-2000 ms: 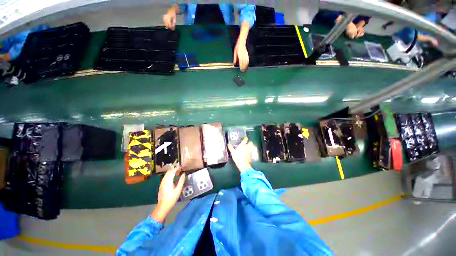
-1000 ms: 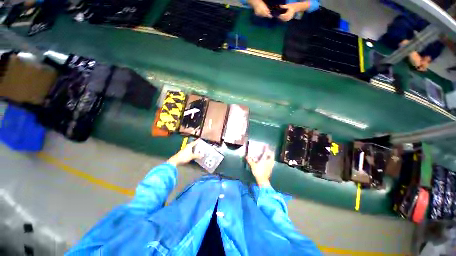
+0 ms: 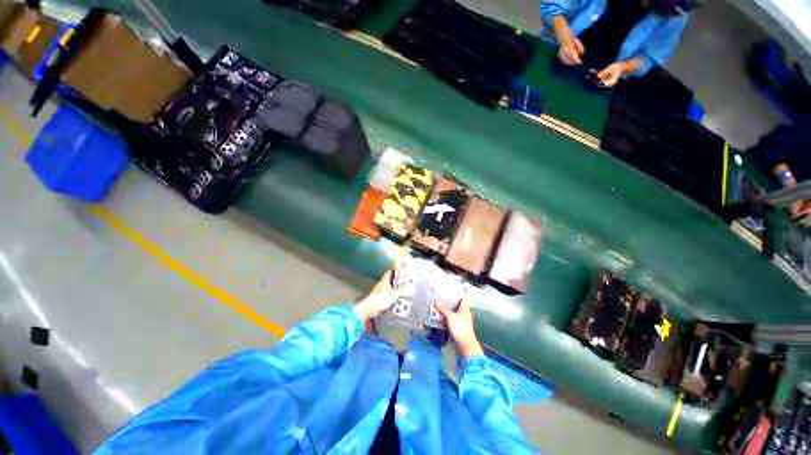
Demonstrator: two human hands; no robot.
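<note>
My left hand and my right hand hold pale silver or clear cases between them at the bench's near edge. The cases have white blocks with round holes at their near ends. How many there are is too blurred to tell. Just beyond stand stacks side by side: orange-tan cases, yellow camouflage cases, black patterned cases, taupe cases and a pale stack. A small white piece lies behind the yellow stack.
Black blister trays and dark grey cases lie to the left. A cardboard carton and blue bin are at far left. More dark stacks stand right. A person works opposite, hands over the far bench.
The view has swung left. My hands have come together; the left hand's case and the pale pieces by my right hand are now side by side between them.
</note>
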